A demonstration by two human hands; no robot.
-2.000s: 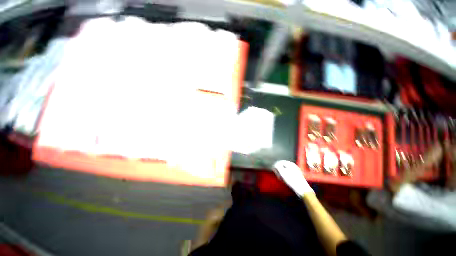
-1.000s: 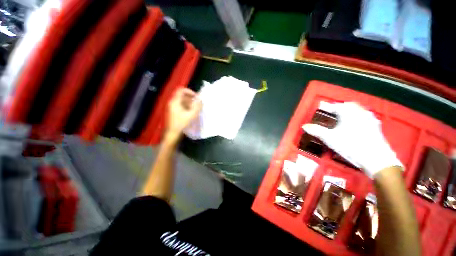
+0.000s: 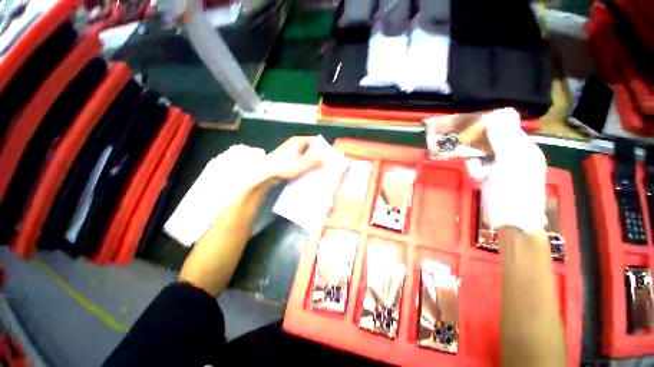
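Observation:
My left hand is bare and holds a thin white sleeve by its upper part, over the left edge of the red tray. My right hand wears a white glove and holds a shiny copper smartphone above the tray's back edge, its dark camera lenses at the left end. Several copper phones lie in the tray's pockets, lenses toward me. A pile of white sleeves lies on the dark green bench, partly behind my left forearm.
Stacked red and black trays stand at the left. A black tray with white and grey sleeves is at the back. Another red tray with dark keypad phones is at the right. A metal post rises at the back left.
My right hand has lifted a phone out of the tray. My left hand has moved from the sleeve pile toward the tray with a sleeve. The view has shifted right.

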